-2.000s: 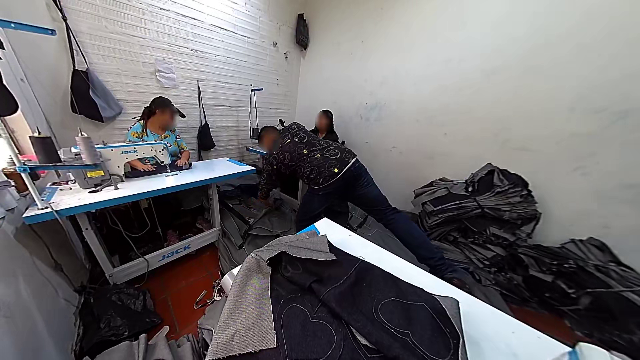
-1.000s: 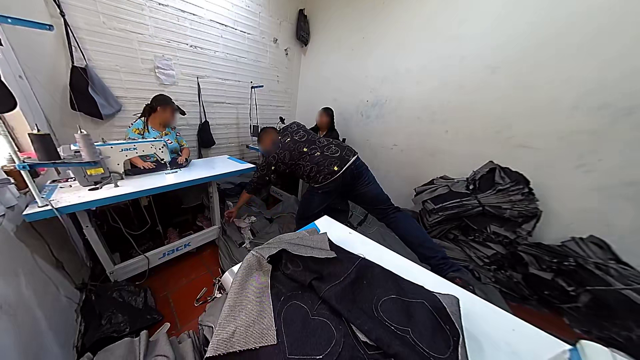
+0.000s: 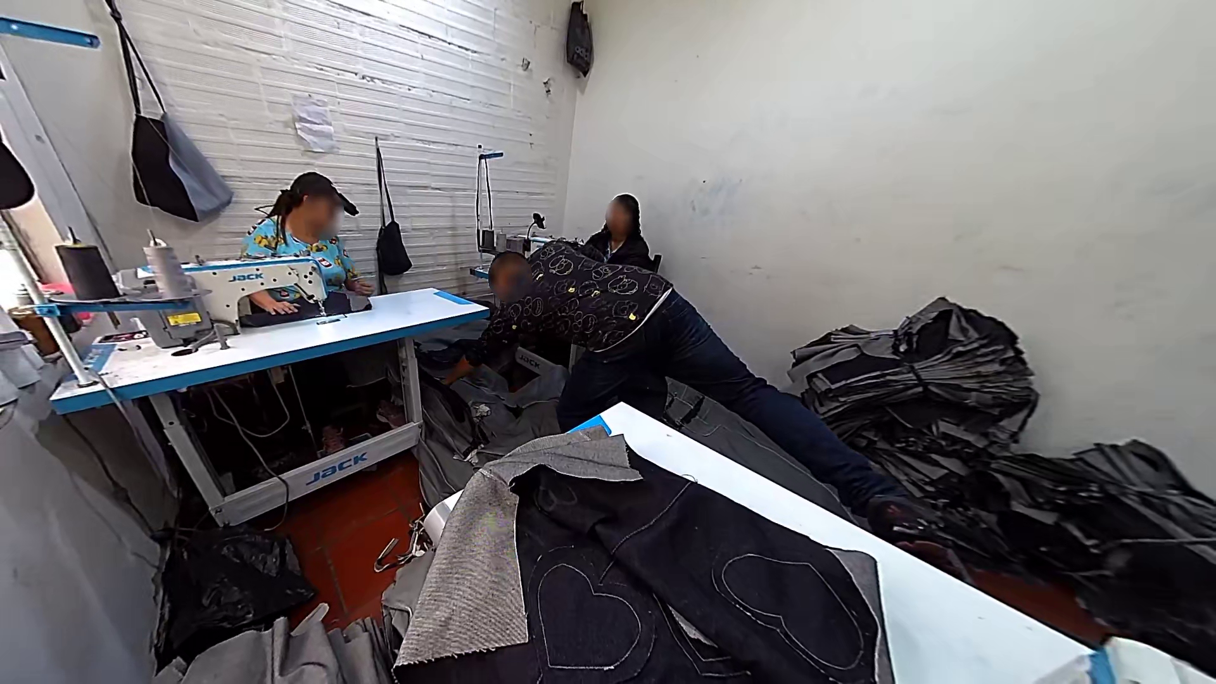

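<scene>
Neither of my hands is in the head view. Nearest to the camera, dark denim pieces (image 3: 608, 570) with stitched heart outlines lie on a white sewing table (image 3: 760, 503), with a folded grey underside (image 3: 475, 570) at their left. Beyond the table a co-worker in a dark patterned top (image 3: 598, 294) bends far forward, one arm reaching down to grey cloth (image 3: 503, 408) on the floor. At the left, another person in a blue patterned top (image 3: 337, 261) sits at a Jack sewing machine (image 3: 252, 283), both hands near dark fabric (image 3: 309, 311).
Tied bundles of grey and black fabric (image 3: 912, 370) are piled along the right wall. A black plastic bag (image 3: 228, 579) lies on the red floor at lower left, near more grey cloth (image 3: 285, 655). A third person (image 3: 619, 237) sits in the back corner. Thread cones (image 3: 87, 271) stand at left.
The bending co-worker's arm has shifted over the floor cloth and is now more extended than two seconds ago. The seated person's hands have moved apart at the machine. The denim pieces have not moved.
</scene>
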